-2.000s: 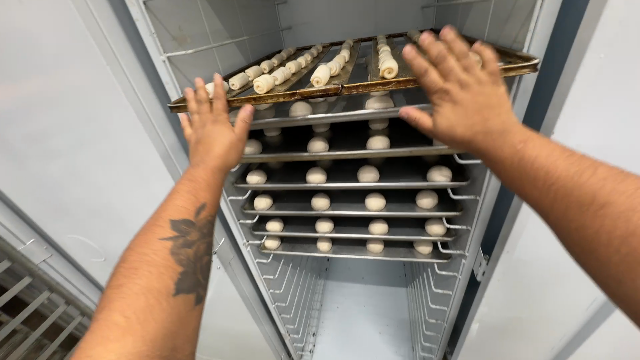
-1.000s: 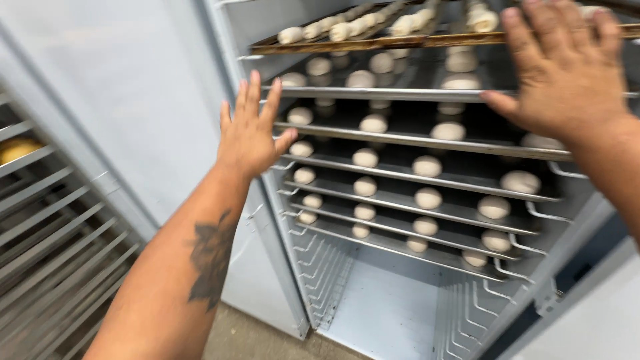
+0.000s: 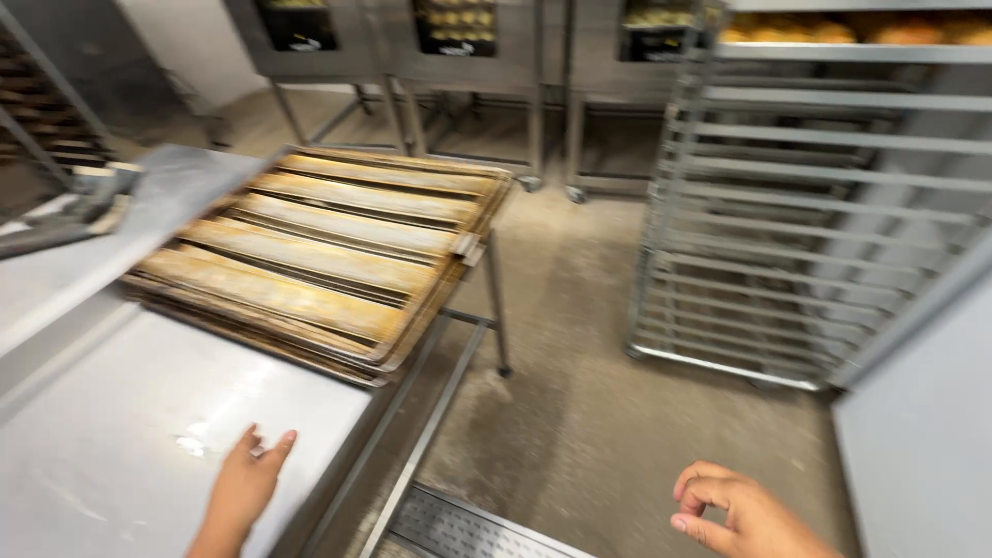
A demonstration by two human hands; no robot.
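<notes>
My left hand [image 3: 249, 473] is over the white work table [image 3: 194, 418], fingers apart and nothing in it. Beyond it, a stack of browned metal baguette trays [image 3: 333, 248] with long channels lies across the table's far part. My right hand [image 3: 721, 500] hangs above the floor at the lower right, its fingers loosely curled, apart from one another and holding nothing. Neither hand touches the trays.
A wheeled metal tray rack [image 3: 775, 232] with baked goods [image 3: 790, 31] near its top stands at the right. Steel ovens [image 3: 473, 54] on legs line the back. A metal floor grate [image 3: 473, 531] lies beside the table, and a pale panel [image 3: 922, 418] edges the right.
The view has swung away from the open cabinet with its trays of dough to the table and room. Both hands have left the cabinet's trays.
</notes>
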